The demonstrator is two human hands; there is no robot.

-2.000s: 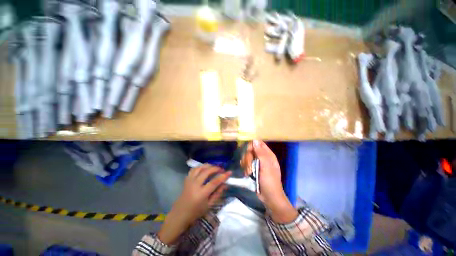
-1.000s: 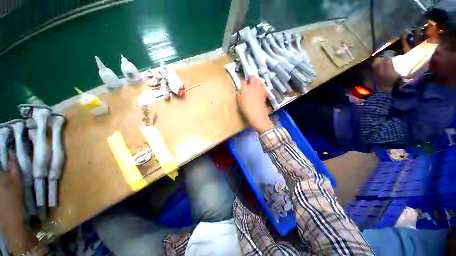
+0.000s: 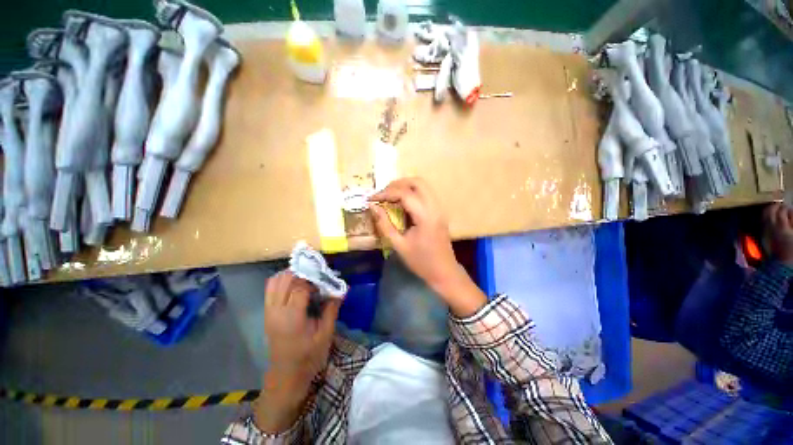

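Note:
My left hand (image 3: 296,326) is low in front of the bench edge, closed around a grey-white stem part (image 3: 318,271) with its wider, dark-lined head facing up. The rest of that part is hidden by the hand. My right hand (image 3: 417,228) is over the bench edge, thumb and fingertips pinched together at a small whitish glue patch (image 3: 356,200). Whether the fingers hold a thin stick is too small to tell. The patch lies between two yellow tape strips (image 3: 325,187); my right hand partly covers the right strip.
Stem parts stand in rows at left (image 3: 130,113) and right (image 3: 643,104). A yellowish bottle (image 3: 305,54), white bottles (image 3: 349,17) and a whitish bundle (image 3: 456,56) are at the back. A blue-rimmed bin (image 3: 614,313) is beside my right knee. Another person's sleeve (image 3: 761,300) is at right.
My right hand has moved from the right-hand stems to the glue patch. My left hand has moved from the far left to the lap, now holding a stem part. The view has turned.

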